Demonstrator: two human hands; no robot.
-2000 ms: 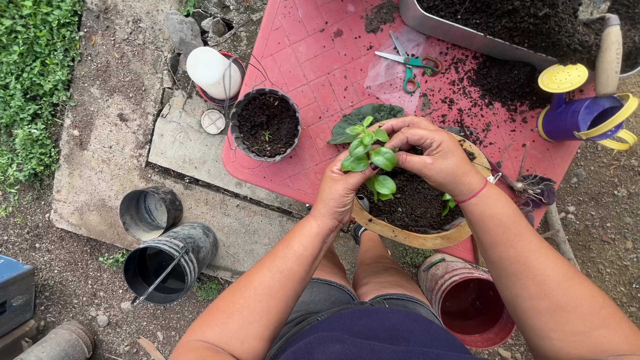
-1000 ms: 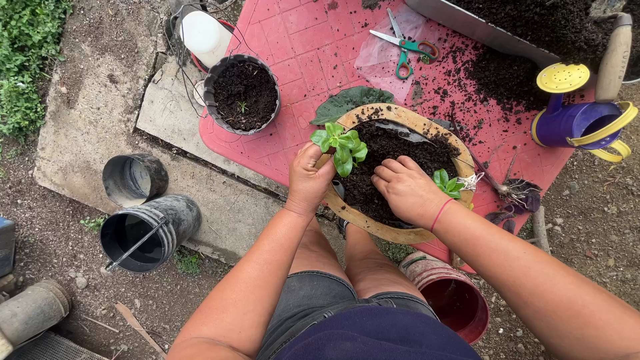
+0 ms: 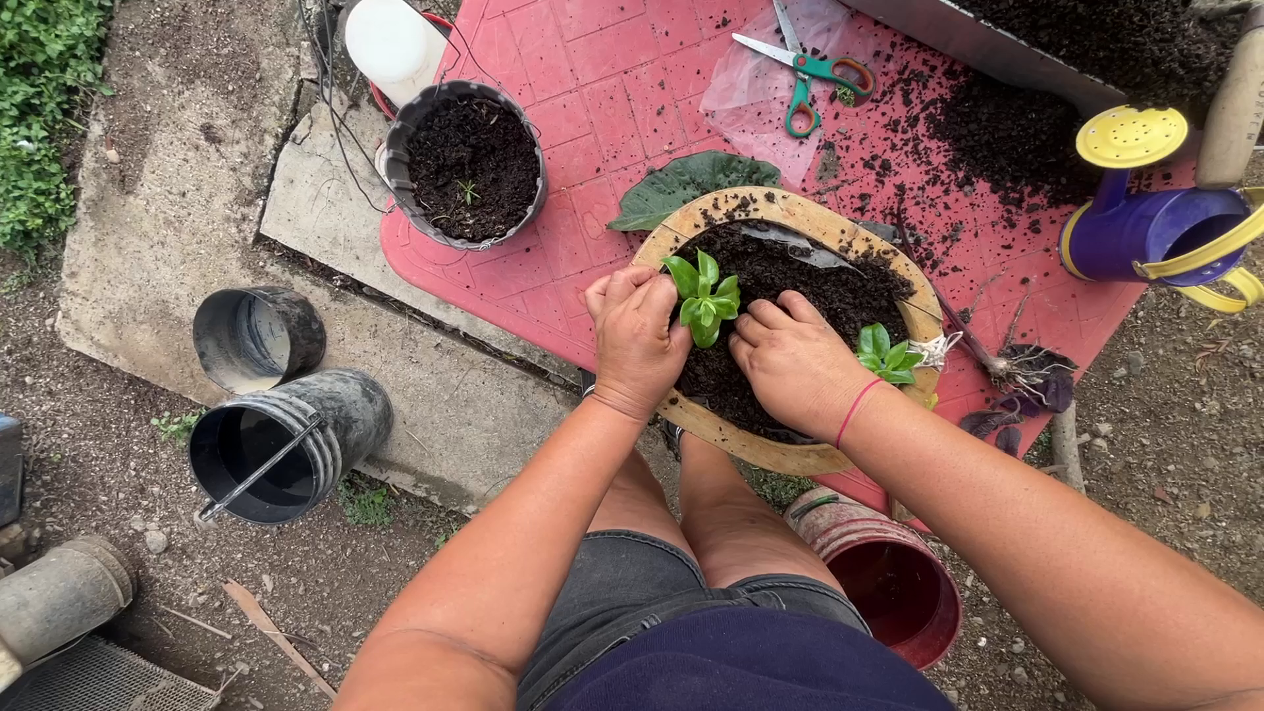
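A wooden-rimmed planter (image 3: pixel 780 205) with dark potting soil (image 3: pixel 829 296) stands at the front edge of the red table. At its left side my left hand (image 3: pixel 637 336) has its fingers closed beside a green leafy seedling (image 3: pixel 703 298); the stem is hidden, so its hold is unclear. My right hand (image 3: pixel 795 365) has its fingertips in the soil just right of that seedling, and whether they grip anything is hidden. A second green seedling (image 3: pixel 886 355) grows at the planter's right, near a white knotted tie (image 3: pixel 933 351) on the rim.
On the red plastic table (image 3: pixel 583 109) are a grey pot of soil (image 3: pixel 474 168), scissors (image 3: pixel 805 74), a large leaf (image 3: pixel 691 188), a purple watering can (image 3: pixel 1155 232) and an uprooted purple-leaved plant (image 3: pixel 1027 370). A metal tray (image 3: pixel 987 44) holds soil. Black buckets (image 3: pixel 336 415) and a red bucket (image 3: pixel 869 563) stand below.
The seedling, up between both hands two seconds ago, is now low at the planter's left side. My right hand has moved away from its leaves, down to the soil, and has shifted left since one second ago.
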